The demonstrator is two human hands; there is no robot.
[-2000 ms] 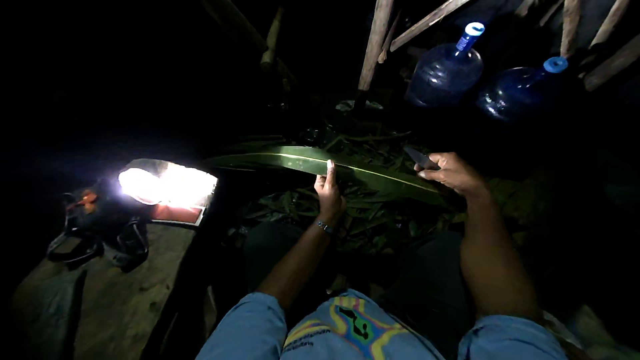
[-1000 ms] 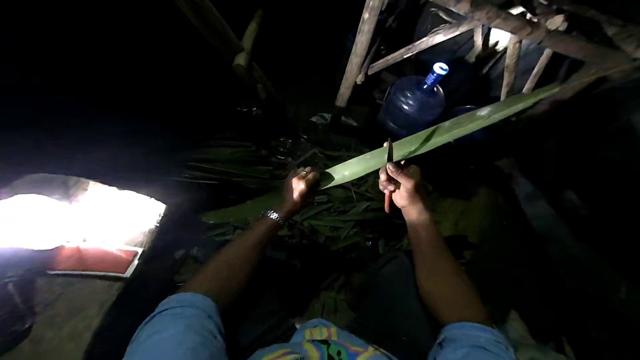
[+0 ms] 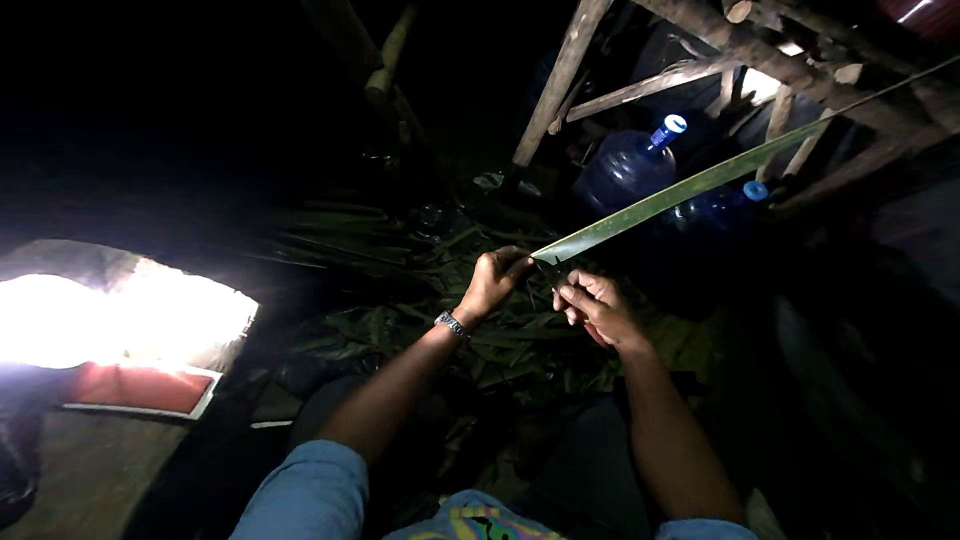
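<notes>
A long green leaf strip [image 3: 675, 193] runs from my left hand [image 3: 495, 277] up to the right, tapering to a thin tip. My left hand, with a metal-band wristwatch [image 3: 452, 323] below it, pinches the strip's wide lower end. Just right of it, my right hand [image 3: 596, 304] is closed on a small knife, whose dark blade [image 3: 558, 262] points up beside the leaf's end. Most of the knife is hidden by the fingers and the dark. Below both hands lies a heap of cut green leaves [image 3: 517, 337].
Two blue water jugs [image 3: 626, 169] stand beyond the hands at the right, near wooden poles [image 3: 562, 79]. At the left a bright lamp glare [image 3: 60, 319] lies over a surface with a red, white-edged panel [image 3: 142, 388]. More long leaves [image 3: 337, 232] lie beyond my left hand.
The right hand has moved down and closer to the left hand, from partway along the leaf to its lower end. The leaf looks narrower than one second ago.
</notes>
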